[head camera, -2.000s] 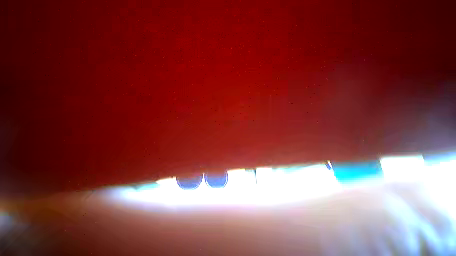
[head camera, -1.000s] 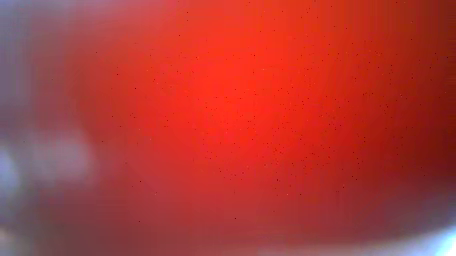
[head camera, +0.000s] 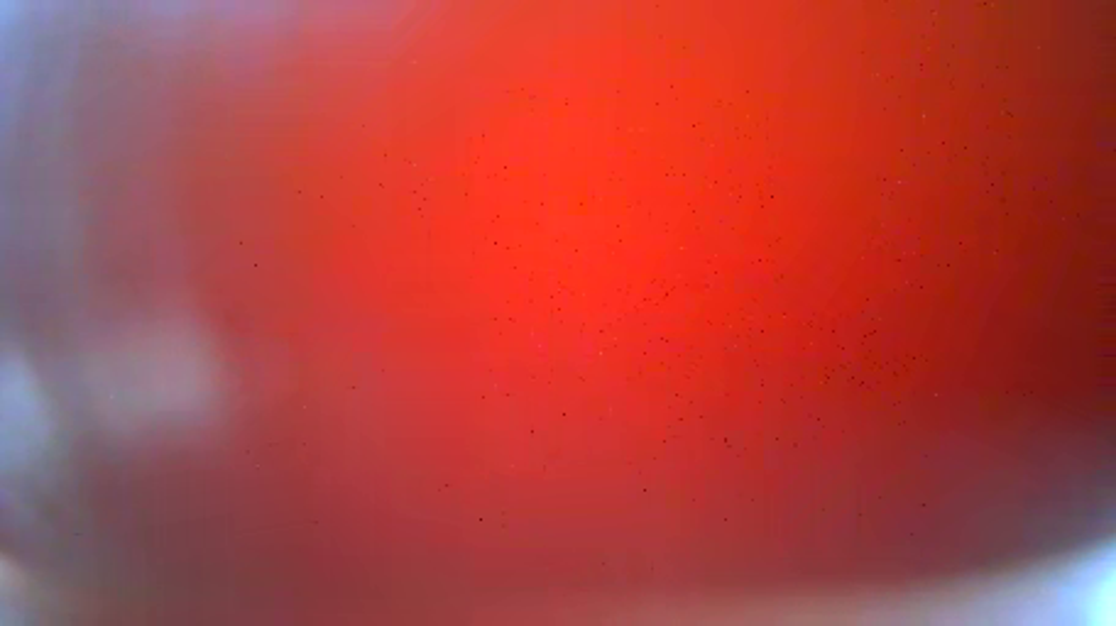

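Observation:
A blurred red surface [head camera: 575,245] lies right against the lens and covers almost the whole view. It is bright red in the middle and darker towards the right. I cannot tell what it is. Neither my left hand nor my right hand can be made out. Any work on the desk is hidden.
A pale blurred patch [head camera: 159,373] shows at the left. A bright whitish area [head camera: 1101,593] shows at the lower right corner. Neither can be identified.
Two seconds ago a bright strip low in the view showed two dark round shapes and a turquoise patch. The red cover now hides them and looks brighter.

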